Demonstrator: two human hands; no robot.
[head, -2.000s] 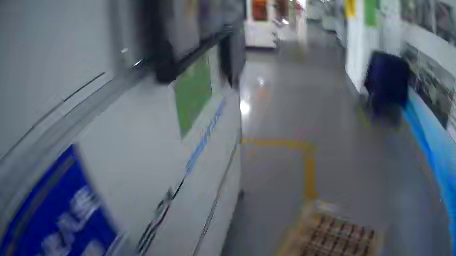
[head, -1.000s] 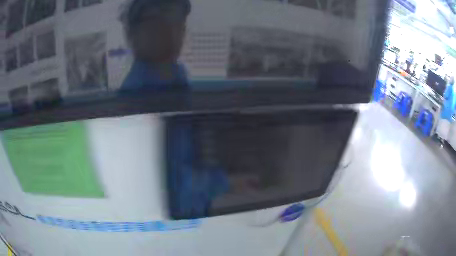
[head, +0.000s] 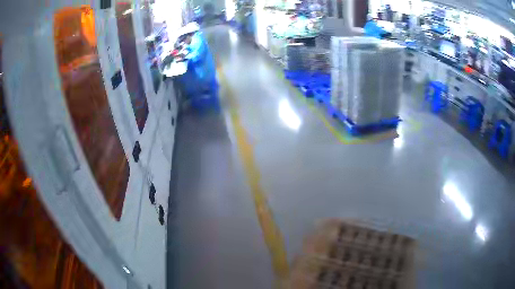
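A brown tray-sized stack or sheet with rows of dark marks [head: 367, 257] shows at the bottom, right of the middle, cut off by the lower edge and blurred. It may be a filled tray with cardboard. Neither of my hands is in view, so I cannot tell how it is held or what supports it.
White machine cabinets [head: 148, 169] with orange-lit windows line the left. A yellow line [head: 254, 180] runs along the grey floor. A person in blue [head: 197, 65] is ahead left. A pale stack [head: 367, 82] stands on a blue pallet [head: 361, 127]; blue stools [head: 471, 113] are right.
The view has turned from the dark screen and white machine panel to a long aisle. The brown patterned load shows again at the bottom, as it did two seconds ago.
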